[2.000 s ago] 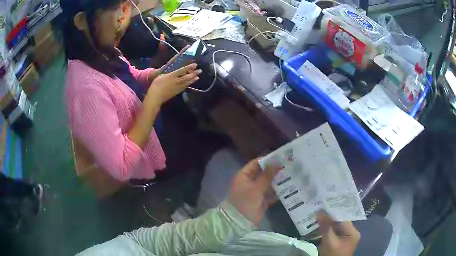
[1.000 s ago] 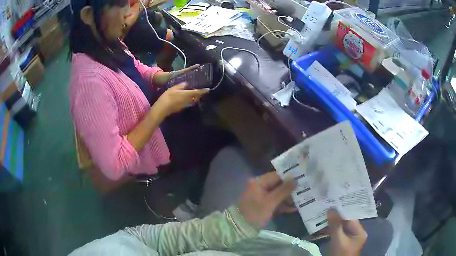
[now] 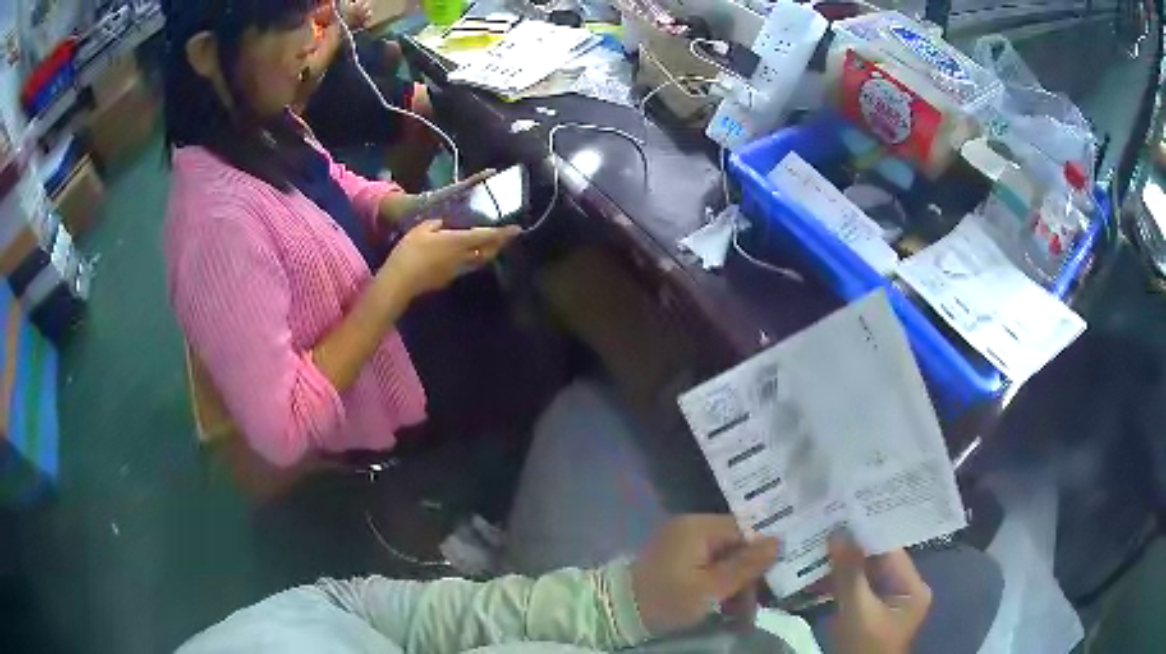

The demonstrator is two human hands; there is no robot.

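A white instruction sheet with small print and a column of dark bars is held open and tilted above my lap. My left hand pinches its lower left edge between thumb and fingers, near the lower dark bars. My right hand pinches its bottom edge, with the thumb on the front of the sheet. The fingers behind the paper are partly hidden.
A blue plastic tray lies beyond the sheet, with loose printed sheets over its near edge. A power strip and white cables lie beside it. A person in pink sits at left, holding a smartphone.
My left hand has moved down along the sheet's left edge, closer to my right hand. The sheet stays open. The neighbour's phone has tilted and its screen now shines.
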